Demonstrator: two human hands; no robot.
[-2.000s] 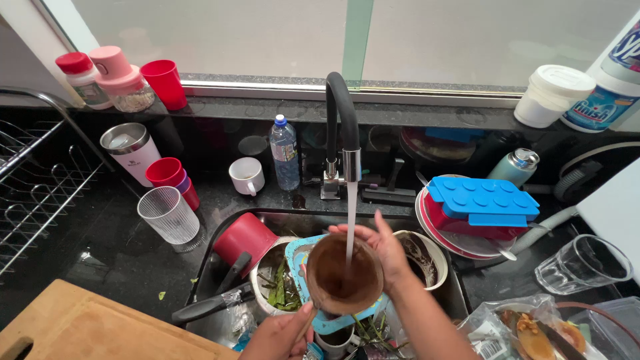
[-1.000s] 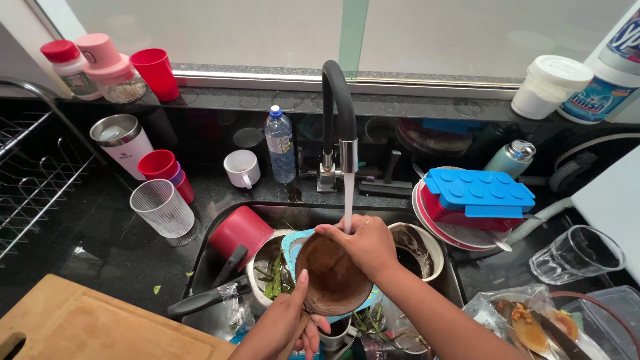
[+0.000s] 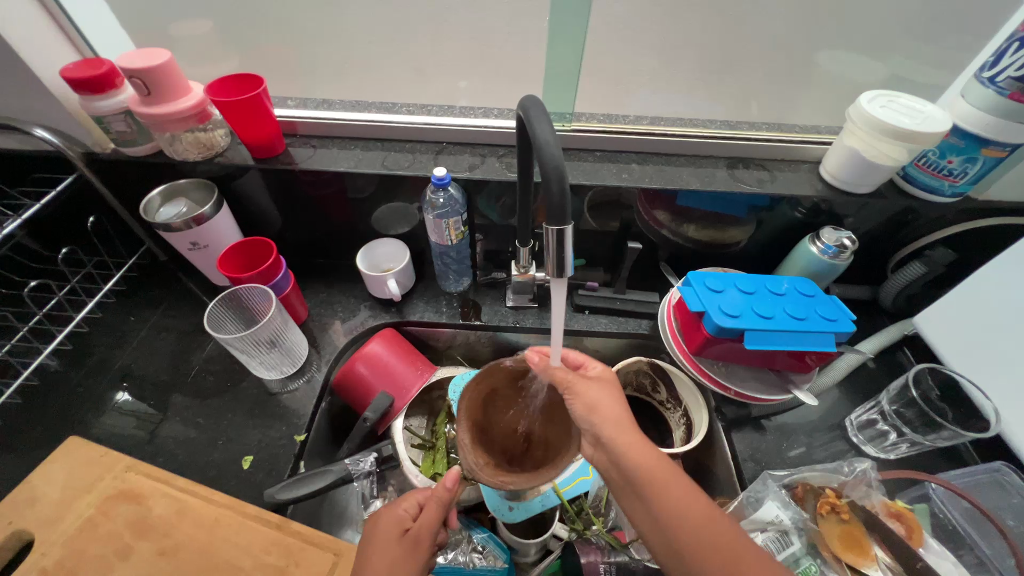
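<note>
A brown-stained round cloth coffee strainer (image 3: 516, 428) is tilted under the running black faucet (image 3: 544, 176), water falling inside it. My left hand (image 3: 416, 524) grips its handle at the lower left. At the upper right rim, my right hand (image 3: 588, 392) pinches the edge, its fingers beside the water stream. Beneath lies a light-blue item (image 3: 520, 506) in the sink. A white pot with green leafy scraps (image 3: 436, 440) is left of the strainer; a stained white container (image 3: 688, 400) with dark residue stands right. A red pot (image 3: 384, 376) leans at the sink's left wall.
Left are a wooden cutting board (image 3: 160, 512), a ribbed glass (image 3: 260, 336), red cups (image 3: 252, 260) and a wire dish rack (image 3: 64, 288). A white mug (image 3: 386, 268) and plastic bottle (image 3: 448, 232) stand behind. Right are stacked plates with a blue-lidded box (image 3: 768, 308) and a clear glass (image 3: 920, 412).
My right hand has shifted over the strainer's rim and then back to its upper right side. Dark liquid seen in the strainer two seconds ago is gone; its stained inside shows now.
</note>
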